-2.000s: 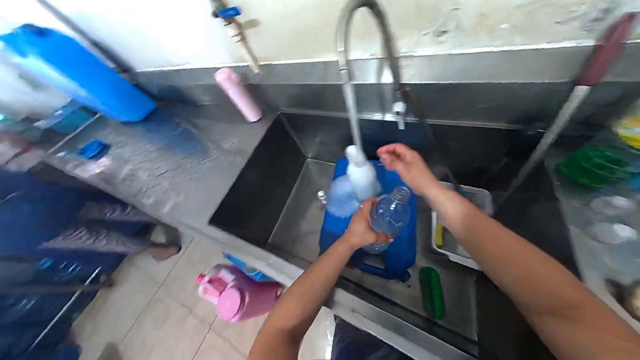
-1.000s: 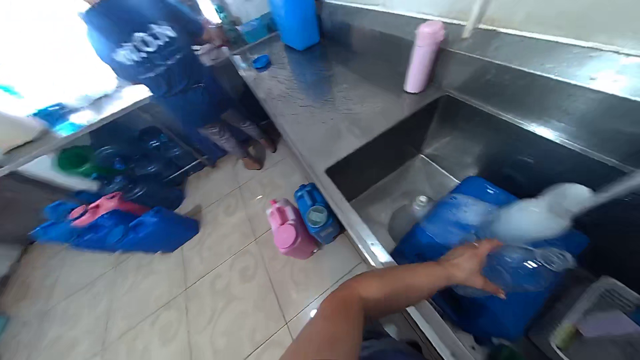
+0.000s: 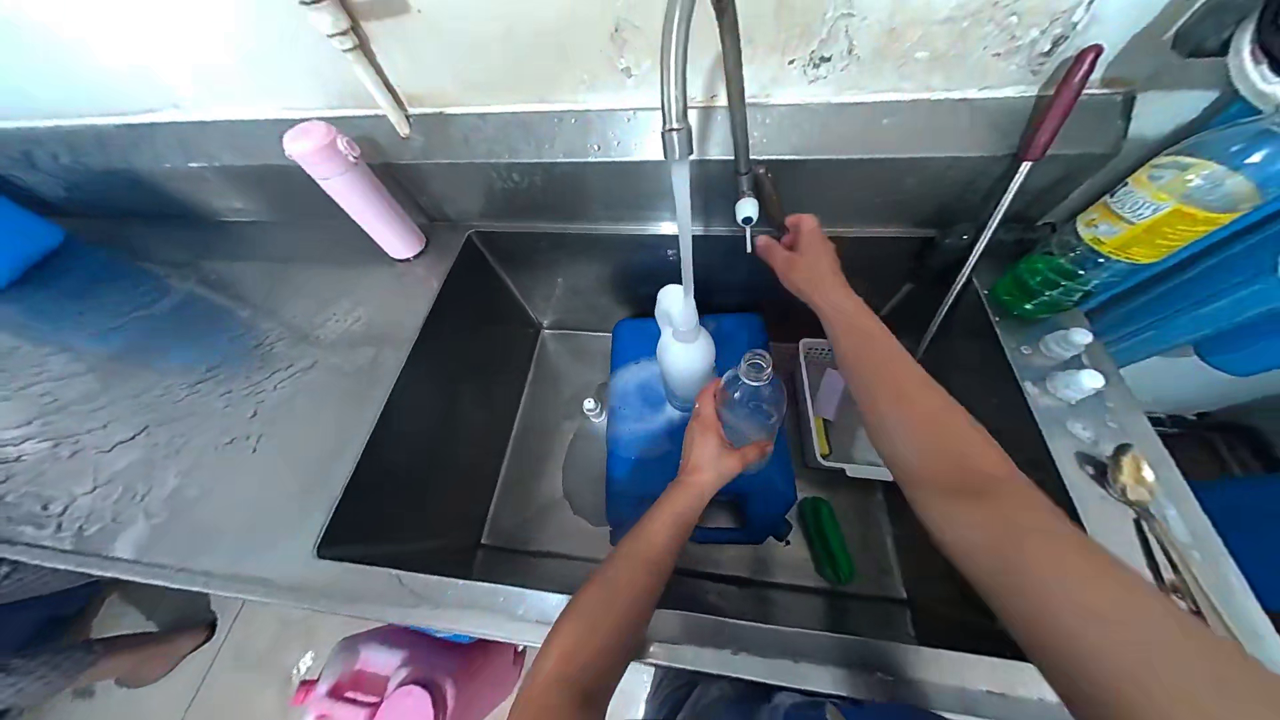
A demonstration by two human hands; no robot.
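Note:
My left hand (image 3: 715, 445) holds a clear plastic bottle (image 3: 752, 405) upright, its mouth uncapped, above a blue jerrycan (image 3: 650, 480) lying in the steel sink (image 3: 545, 400). Just left of it a whitish bottle (image 3: 686, 355) stands on the jerrycan, under water running from the curved faucet (image 3: 676, 80). My right hand (image 3: 803, 260) is raised beside the white-tipped spout (image 3: 746, 210) at the sink's back; its fingertips are near a dark handle, and whether they touch it I cannot tell. Another clear bottle (image 3: 585, 470) with a white top lies on the sink floor.
A white basket (image 3: 850, 465) and a green object (image 3: 826, 540) are in the sink. A red-handled rod (image 3: 1000, 210) leans at right, near a bottle of green liquid (image 3: 1130, 225), white caps and spoons (image 3: 1135, 480). A pink flask (image 3: 355, 190) stands left. Pink jug (image 3: 410, 675) and a person's foot (image 3: 165, 650) are below.
The view has swung right, back over the sink. My right hand, over the sink near the bottles two seconds ago, is now beside the white-tipped spout. My left hand still holds the clear bottle.

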